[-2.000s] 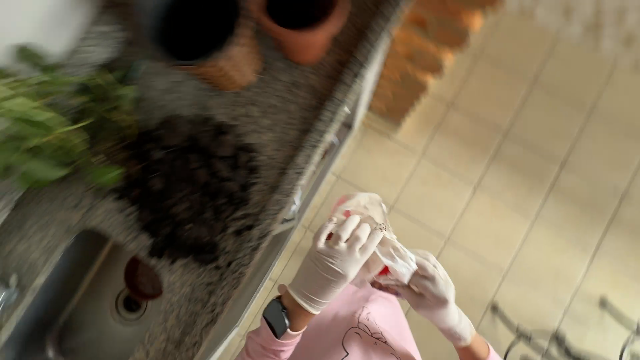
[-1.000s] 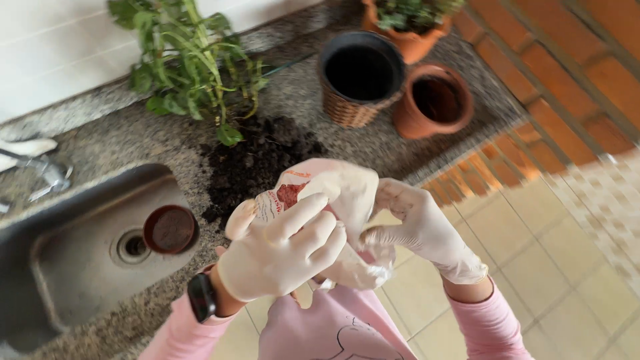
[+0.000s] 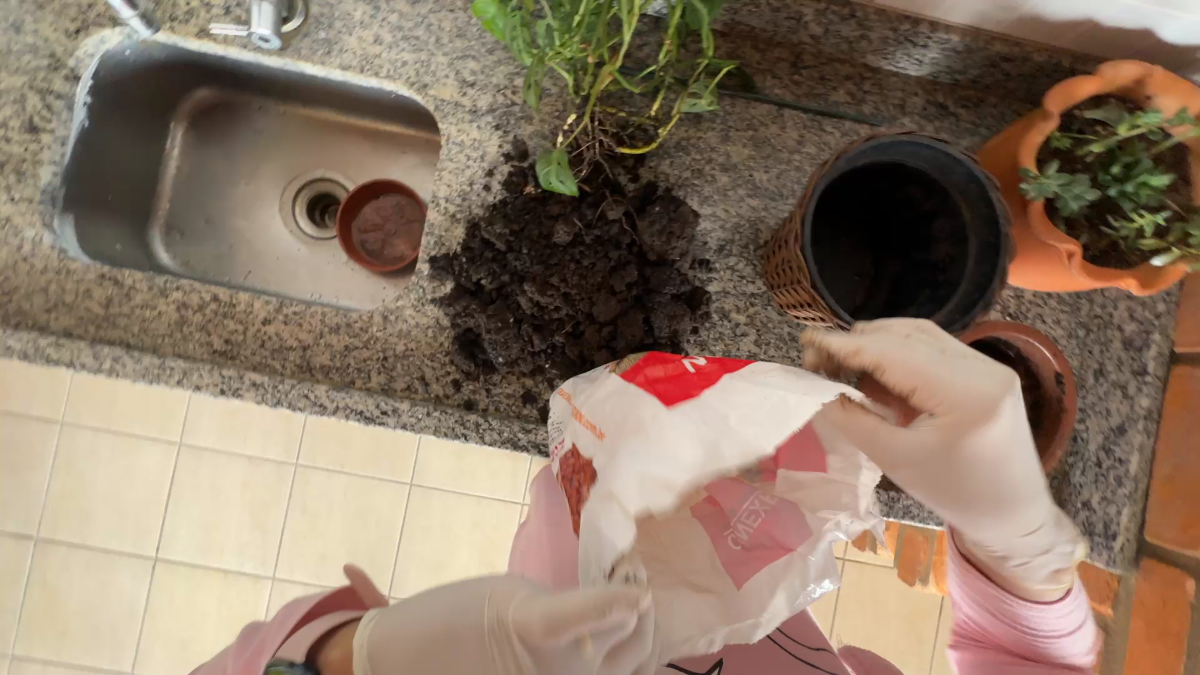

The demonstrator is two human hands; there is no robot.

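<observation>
Both hands wear whitish rubber gloves. A white and red plastic bag (image 3: pixel 675 450) hangs between them with its mouth spread wide. My left hand (image 3: pixel 525 623), at the bottom, grips the near edge of the bag. My right hand (image 3: pixel 947 422) is at the bag's right rim, its fingers slightly blurred; the rim lies by the thumb. Beyond the bag, a heap of dark soil (image 3: pixel 581 272) lies on the granite counter. An uprooted leafy plant (image 3: pixel 609 75) rests with its roots on the heap. A black pot in a wicker cover (image 3: pixel 905 230) stands beyond my right hand.
A steel sink (image 3: pixel 234 206) at the left holds a small brown dish (image 3: pixel 382 225). A terracotta pot with a green plant (image 3: pixel 1031 187) stands at the upper right. Another terracotta pot (image 3: pixel 1055 394) is partly hidden behind my right hand. The granite counter's edge (image 3: pixel 281 375) runs above a tiled floor.
The bag, bunched between my hands before, is now spread with its mouth showing. My hands have moved farther apart. The view has turned strongly.
</observation>
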